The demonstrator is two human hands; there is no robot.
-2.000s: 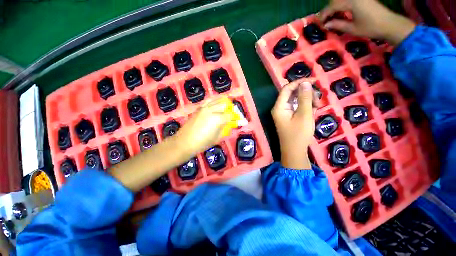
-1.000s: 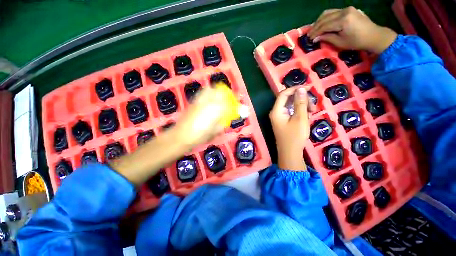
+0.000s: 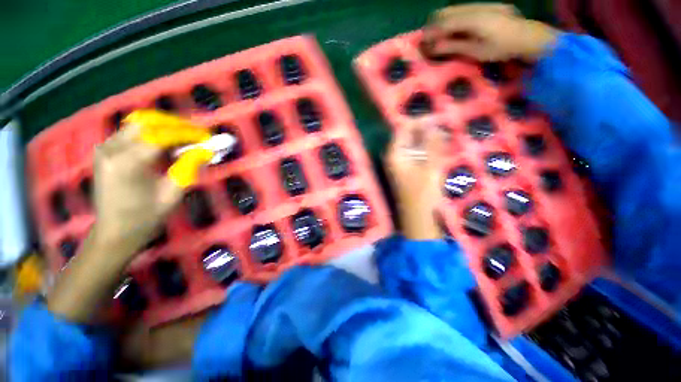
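My left hand (image 3: 131, 179), blurred, reaches over the left foam tray (image 3: 347, 123) with yellow finger cots (image 3: 160, 128) on its fingertips. It pinches a small white wipe (image 3: 220, 148) at a black watch-like housing in an upper row. Other black housings (image 3: 354, 213) sit in the pockets, some with white glare. My right hand (image 3: 168, 342) shows only as a dark, blurred patch of skin at the tray's near edge, past a blue sleeve. Its fingers cannot be made out.
At the right, another person's hands (image 3: 478, 33) (image 3: 418, 168) are over a second pink tray (image 3: 590, 242) of black housings. A metal rail (image 3: 160, 45) runs behind the left tray. White sheets (image 3: 10, 194) and a blurred yellow heap (image 3: 30, 274) are at the left edge.
My left hand has moved left across the tray with the wipe, from the right-hand columns to an upper row further left. The view has shifted, moving both trays left in the picture.
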